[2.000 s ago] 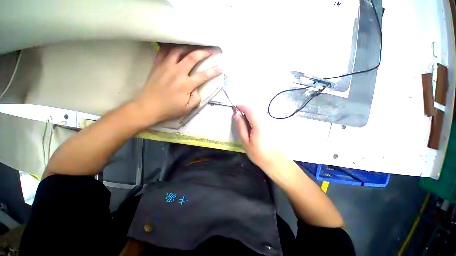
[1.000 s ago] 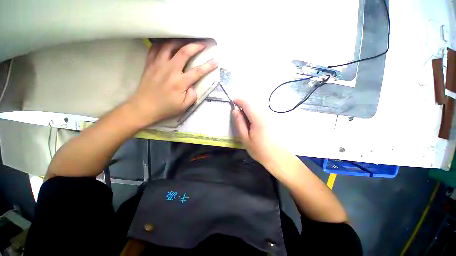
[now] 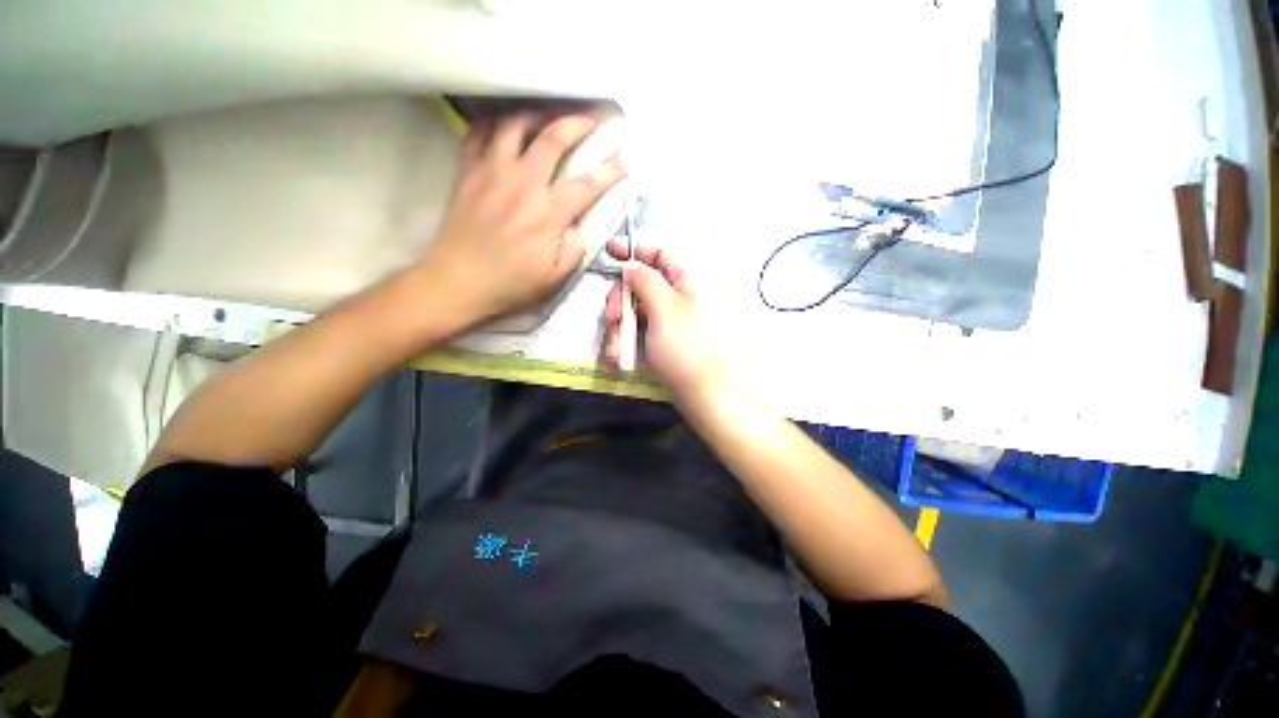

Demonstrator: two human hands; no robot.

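Observation:
A large soft beige bag body (image 3: 281, 204) lies over the left side of the white table and hangs over its front edge. My left hand (image 3: 512, 225) lies spread on the bag's edge near the middle of the table, pressing it down. My right hand (image 3: 652, 309) is just to its right and holds a thin pale tool (image 3: 627, 323), shaped like a pencil, between thumb and fingers. The tool's upper end is at the bag's edge beside my left fingers. Glare hides the exact contact point.
The white table (image 3: 870, 386) has a yellow-taped front edge (image 3: 540, 373). A black cable (image 3: 769, 281) loops over a grey plate (image 3: 1003, 288) on the right. Brown strips (image 3: 1222, 337) lie far right. A blue bin (image 3: 1003, 484) stands below the table.
My right hand has moved left, close to my left hand, and turned the tool more upright. My left hand's fingers have shifted slightly right with the bag edge.

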